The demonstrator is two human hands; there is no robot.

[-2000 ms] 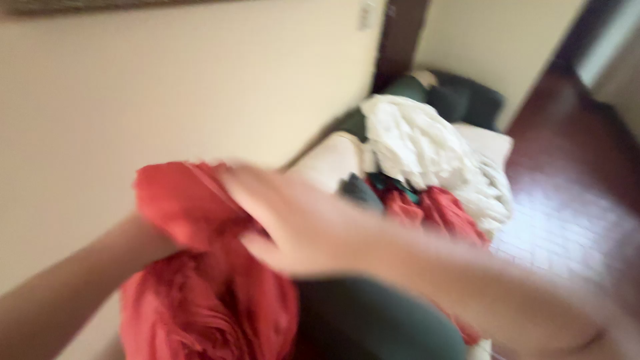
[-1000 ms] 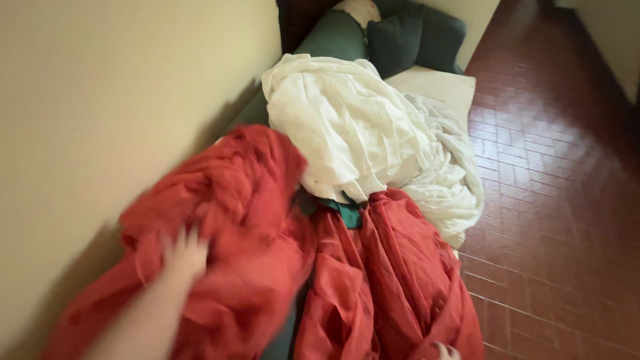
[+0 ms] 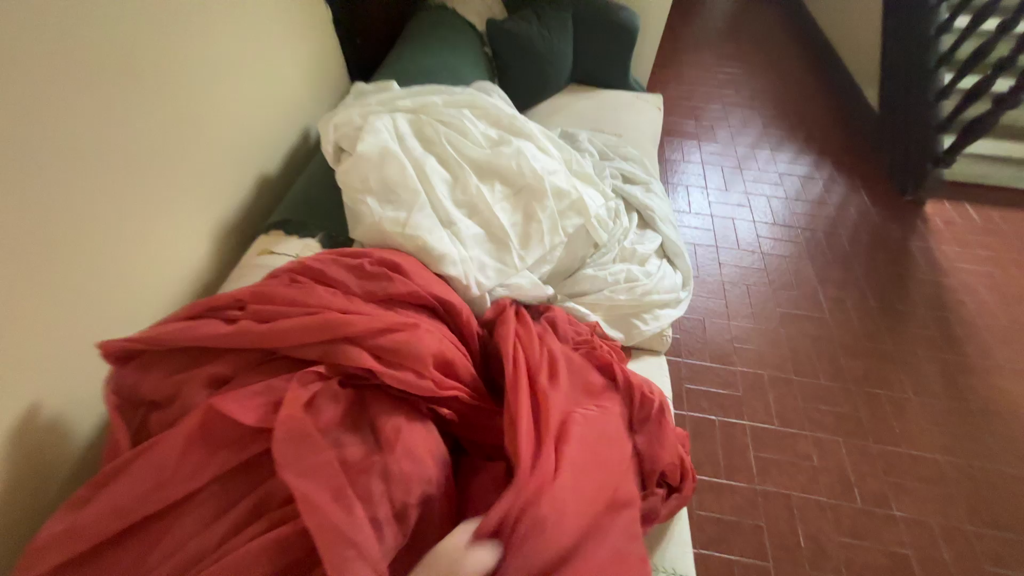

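A large crumpled red cloth (image 3: 360, 448) fills the lower left and middle. Its right part (image 3: 568, 448) lies in long folds near the edge of a pale padded surface. At the bottom edge shows part of one hand, seemingly my left hand (image 3: 460, 554), blurred and touching the red cloth beside a fold; whether its fingers grip the cloth cannot be told. My right hand is out of view. Beyond the red cloth, touching it, a bunched white cloth (image 3: 456, 184) is heaped up.
The pale padded surface (image 3: 620, 116) runs along a cream wall (image 3: 160, 144) at the left. Dark green cushions (image 3: 528, 52) lie at its far end. Reddish floor tiles (image 3: 784, 400) are at the right, with a dark railing of turned balusters (image 3: 980, 104) farther back.
The red cloth, bunched around my arms in the earliest frame, now lies spread out against the white cloth. The green piece between the cloths no longer shows. My right hand has left the view.
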